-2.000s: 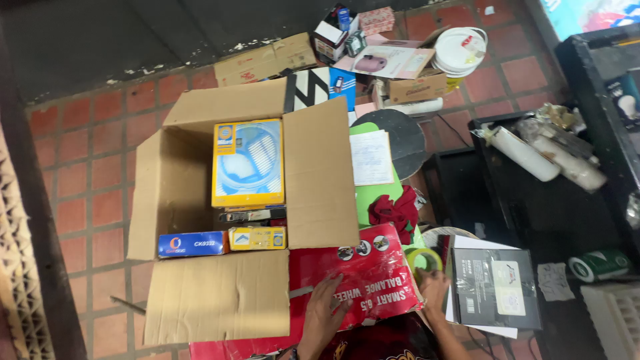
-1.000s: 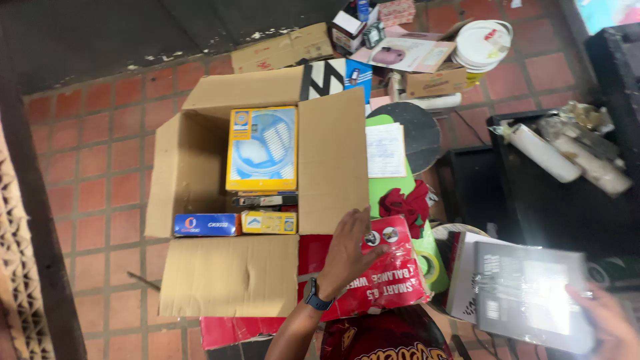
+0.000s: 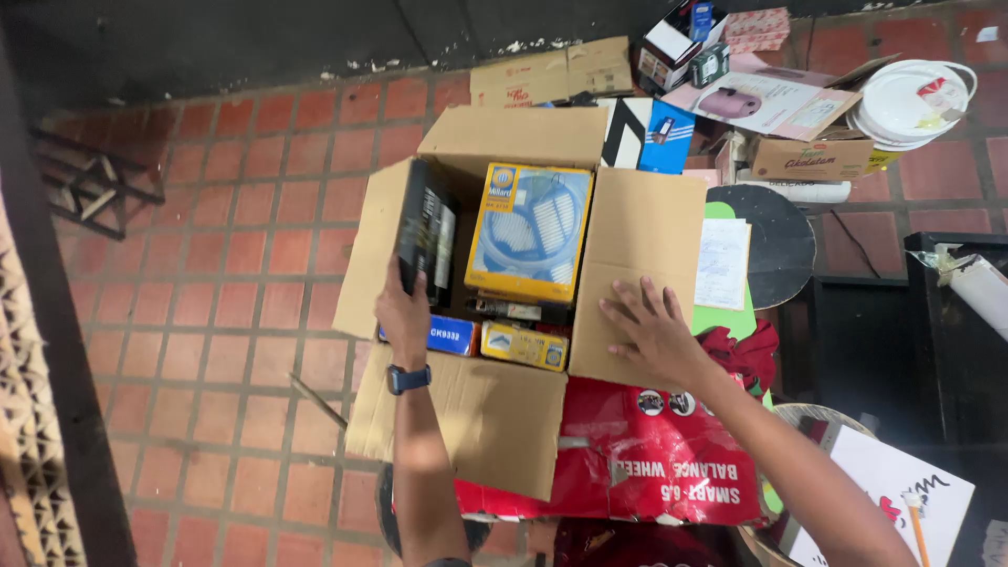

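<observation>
My left hand, with a dark smartwatch on the wrist, grips a flat black box standing on edge inside the left side of an open cardboard box. My right hand lies with spread fingers on the cardboard box's right flap. Inside the carton are a yellow and blue Millard filter box, a blue and orange box, a yellow box and a dark box partly hidden between them. The carton rests on a red balance wheel box.
Beyond the right flap lie a handwritten sheet, a round black board and a dark red cloth. White buckets and assorted boxes stand at the back right. A white card lies at the lower right, near a black rack.
A dark flat box, held at the right by my right hand a second ago, now appears in the carton under my left hand. My left hand has moved left; my right hand has come onto the flap.
</observation>
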